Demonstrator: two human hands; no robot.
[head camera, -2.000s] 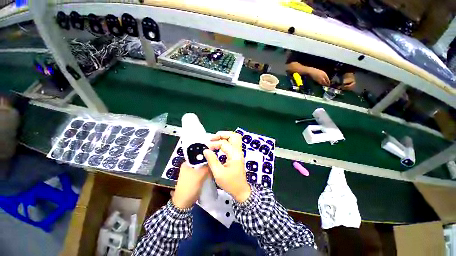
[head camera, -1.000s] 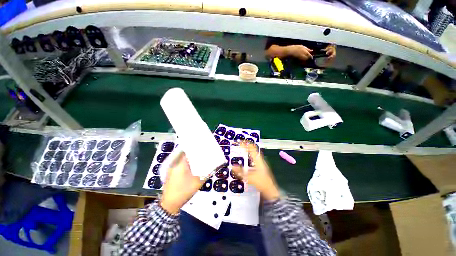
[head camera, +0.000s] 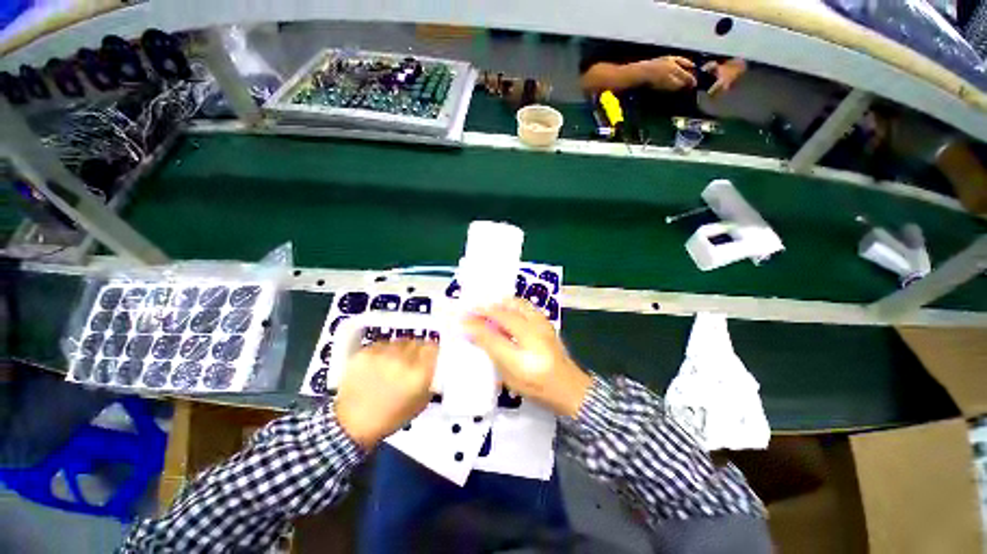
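A white camera housing (head camera: 492, 258) stands roughly upright in front of me, over the label sheets. My left hand (head camera: 384, 384) is closed at its left side, on a white part of it, and is blurred. My right hand (head camera: 530, 355) lies against the housing's right side, with a little pink at its fingers, which looks like the pink tool (head camera: 500, 325), mostly hidden. The housing's face is not visible. A label sheet (head camera: 379, 305) with black ovals and another sheet (head camera: 525, 444), partly bare white, lie beneath the hands.
Bagged label sheets (head camera: 162, 333) lie at left, a white cloth (head camera: 718, 390) at right. Two more housings (head camera: 736, 233) (head camera: 896, 254) are on the green belt. Hung labels (head camera: 114, 63) are upper left. A circuit board tray (head camera: 373, 92), small tub (head camera: 538, 126) and another person's hands (head camera: 693, 76) are beyond.
The pink tool has gone from the bench. My right hand has moved from the label sheets onto the housing. The housing has turned more upright and shifted right.
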